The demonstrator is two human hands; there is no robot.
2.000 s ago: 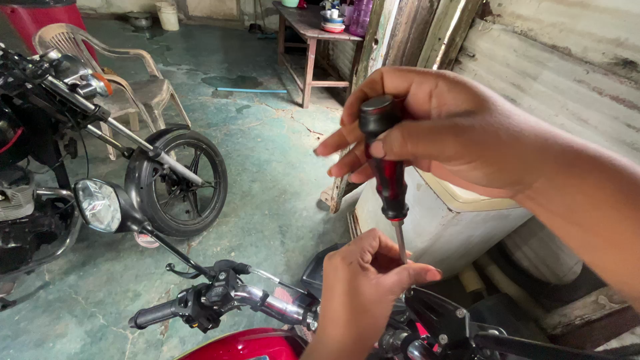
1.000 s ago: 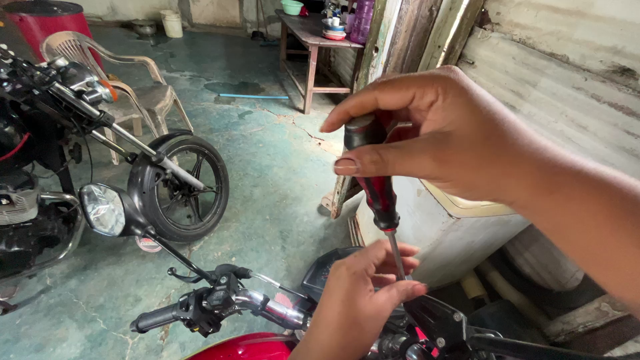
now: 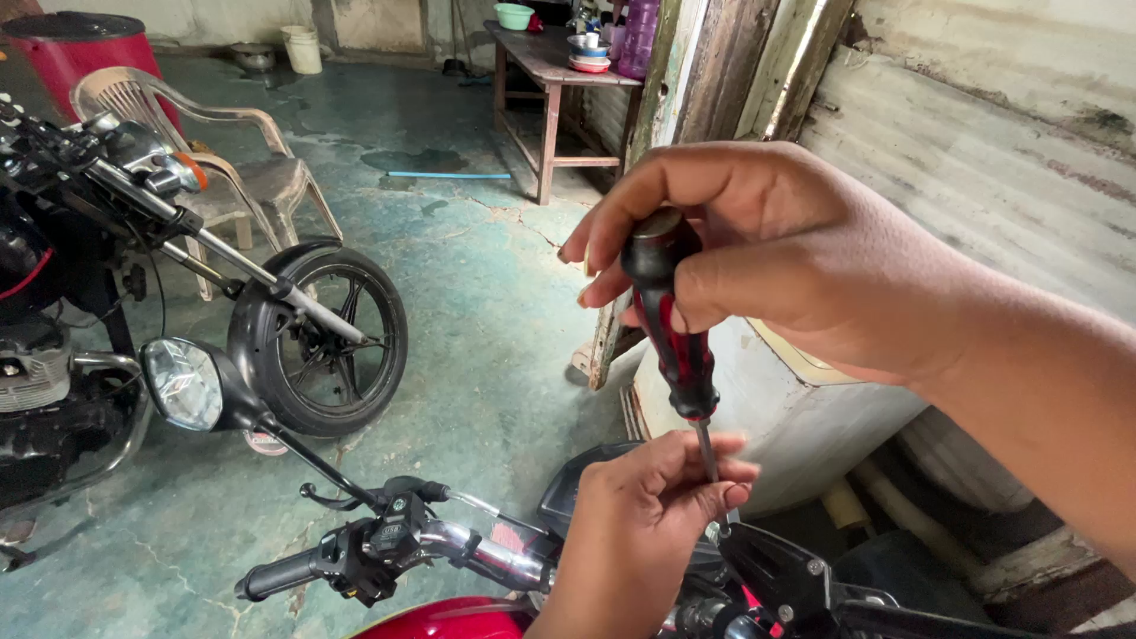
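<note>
A screwdriver with a black and red handle (image 3: pixel 676 328) stands nearly upright over the motorcycle's black bracket (image 3: pixel 781 572). My right hand (image 3: pixel 772 257) grips its handle, with the thumb on the near side and the fingers curled round the far side. Lower down, my left hand (image 3: pixel 652 506) pinches the metal shaft between thumb and fingers, close to the bracket. The tip meets the area of a small bolt at the bracket's upper end; the exact contact is hard to see. Left of my hands lie the chrome handlebar (image 3: pixel 484 555) and its black grip (image 3: pixel 280 575).
The motorcycle's mirror (image 3: pixel 185 386) sticks out at left. Beyond it stands another motorcycle with its front wheel (image 3: pixel 342 342) on the floor, beside a plastic chair (image 3: pixel 213 115). A wooden table (image 3: pixel 568 58) is at the back. A white appliance-like box (image 3: pixel 772 417) stands close at right.
My right hand's fingers have shifted around the screwdriver's handle. My left hand stays at the shaft, near the bracket.
</note>
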